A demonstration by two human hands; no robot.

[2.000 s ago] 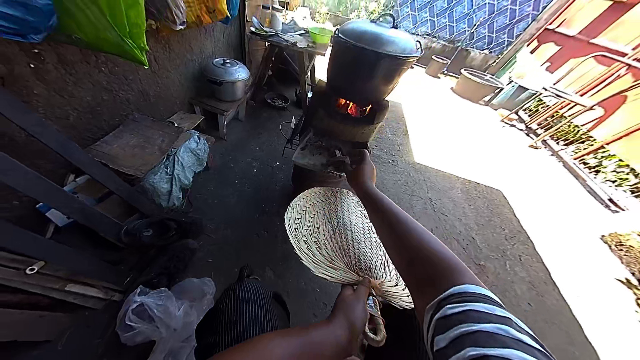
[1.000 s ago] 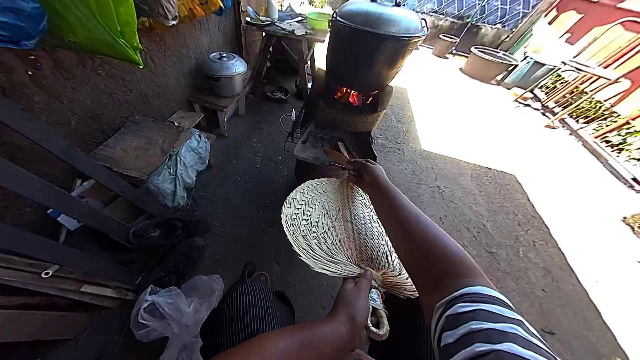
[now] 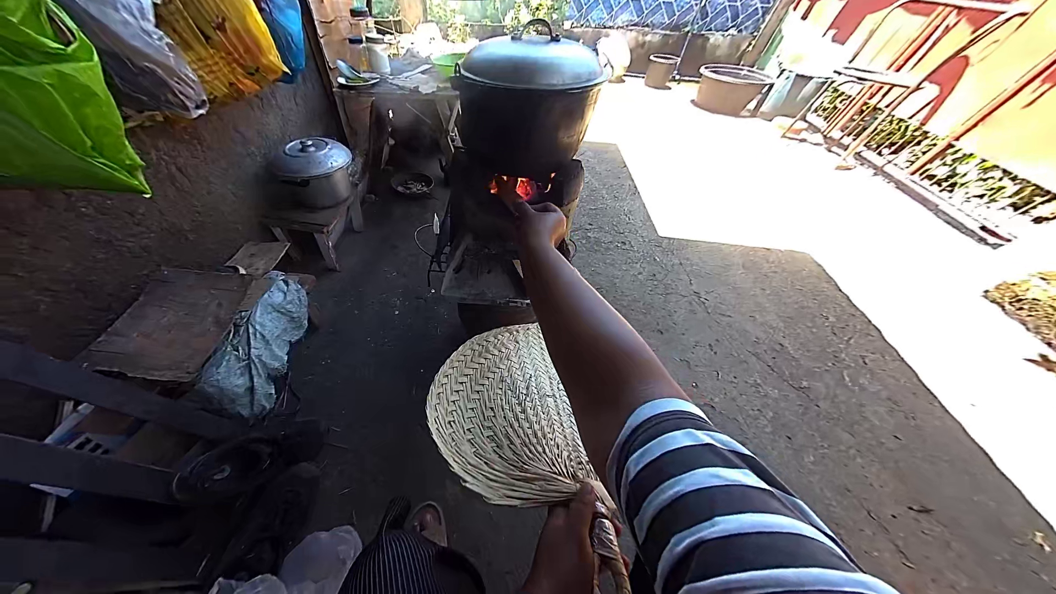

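My left hand grips the handle of a woven palm-leaf fan low in the middle of the view. My right hand is stretched forward to the stove's fire opening, its fingers around a piece of wood whose far end is at the flames. A large lidded metal pot, blackened on its side, sits on the dark stove above the fire. Below my right hand, a metal ash tray or ledge juts from the stove. My right forearm hides part of it and of the fan.
A smaller lidded pot stands on a wooden stool at the left. Behind it is a cluttered table. Plastic bags hang upper left; a sack lies by boards. Basins stand at the back right.
My right hand has moved forward from the ledge to the fire opening, with the piece of wood seen in it one second ago. My left hand still holds the fan. The view has shifted.
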